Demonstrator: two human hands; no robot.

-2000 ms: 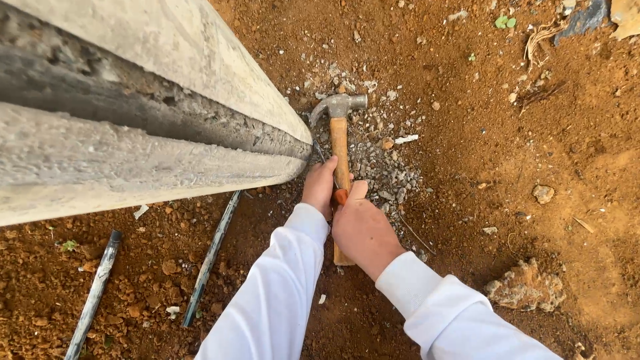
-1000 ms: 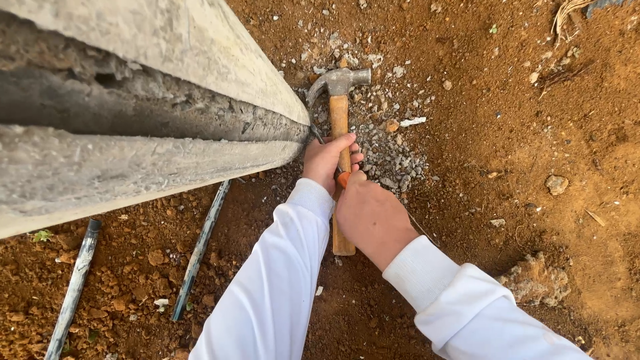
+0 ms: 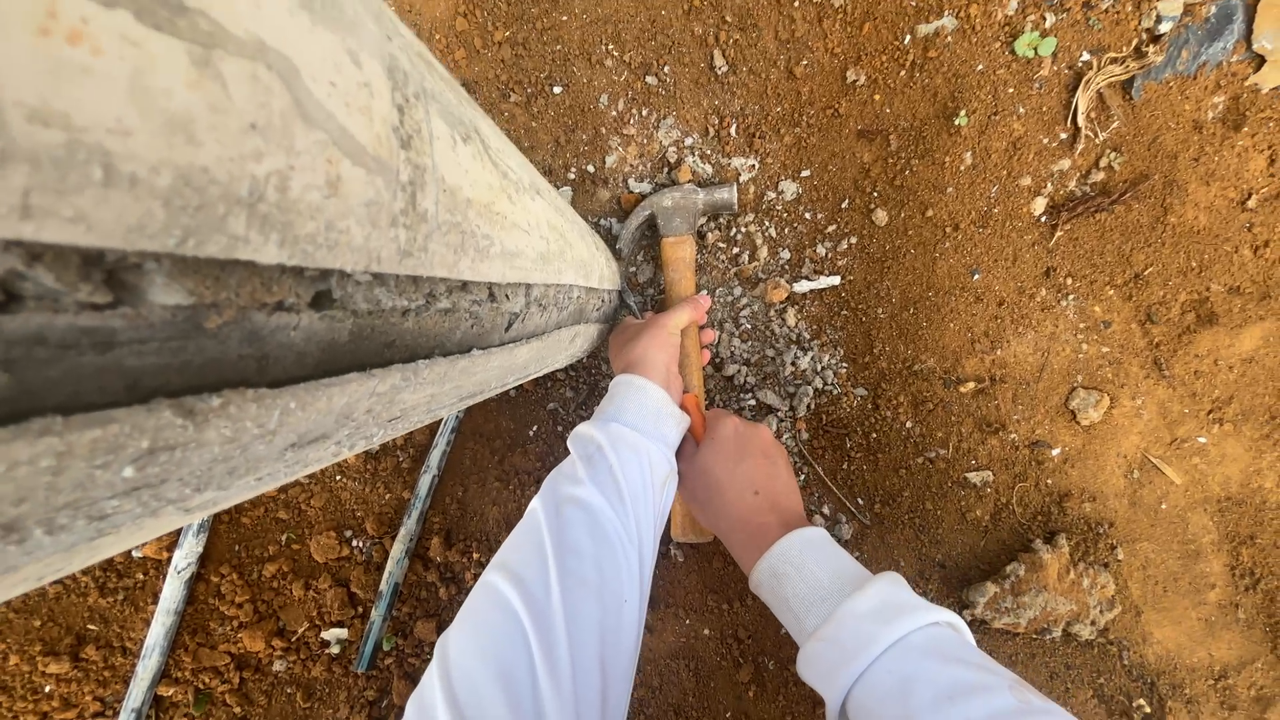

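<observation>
A claw hammer (image 3: 685,215) with a steel head and wooden handle points away from me beside the base of a grooved concrete post (image 3: 480,225). My left hand (image 3: 660,345) is wrapped around the middle of its handle, thumb across the top and fingertips showing on the right side. Closed over the lower handle, my right hand (image 3: 745,480) also holds an orange piece (image 3: 693,415), mostly hidden by the fingers, so its kind cannot be told. A thin dark metal tip (image 3: 630,302) shows between my left hand and the post. The handle's butt sticks out below my right hand.
Grey concrete rubble (image 3: 790,375) is scattered on reddish soil right of the hammer. Two paint-streaked rods (image 3: 408,545) come out from beside the post at lower left. A rough rock (image 3: 1045,590) sits at lower right. Dry fibres (image 3: 1100,85) and dark sheeting (image 3: 1205,45) lie at upper right.
</observation>
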